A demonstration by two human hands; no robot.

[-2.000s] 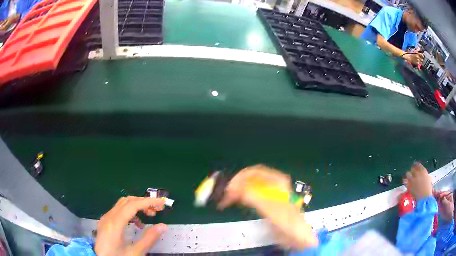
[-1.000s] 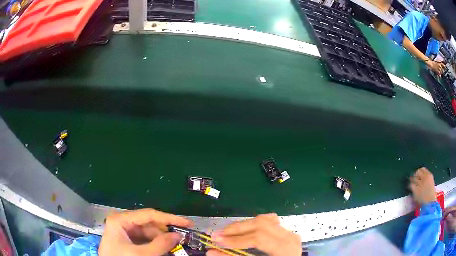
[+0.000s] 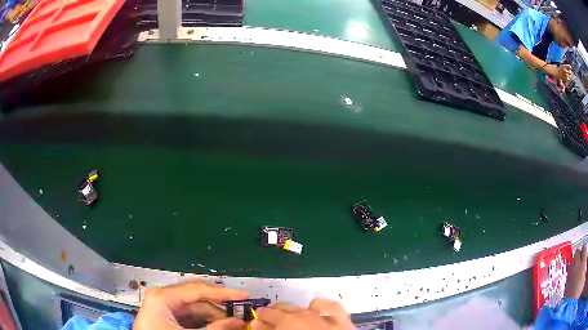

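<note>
My left hand (image 3: 187, 307) is at the bottom, left of centre, and holds a small black electronic unit (image 3: 240, 309) between thumb and fingers, over the near rail. My right hand (image 3: 303, 317) touches the unit from the right, with the bottom edge cutting it off. A bit of yellow shows between the fingers of my right hand; it may be the tip of the thin yellow tweezers seen a second ago. Other units lie on the belt: one near the centre (image 3: 278, 237), one further right (image 3: 365, 215), one at right (image 3: 452, 233) and one at left (image 3: 88, 191).
The green belt (image 3: 193, 155) runs behind a white metal rail (image 3: 412, 289). An orange-red tray (image 3: 58, 38) is at upper left, a black compartment tray (image 3: 445, 61) at upper right. A red parts tray (image 3: 553, 277) with white pieces lies at right beside another person's hand. A worker in blue (image 3: 529, 38) is at far right.
The two hands brought together have lifted the black unit slightly and turned it. The yellow tweezers have mostly gone from sight. The belt units sit further right. The neighbour's hand has left the belt for the red tray's side.
</note>
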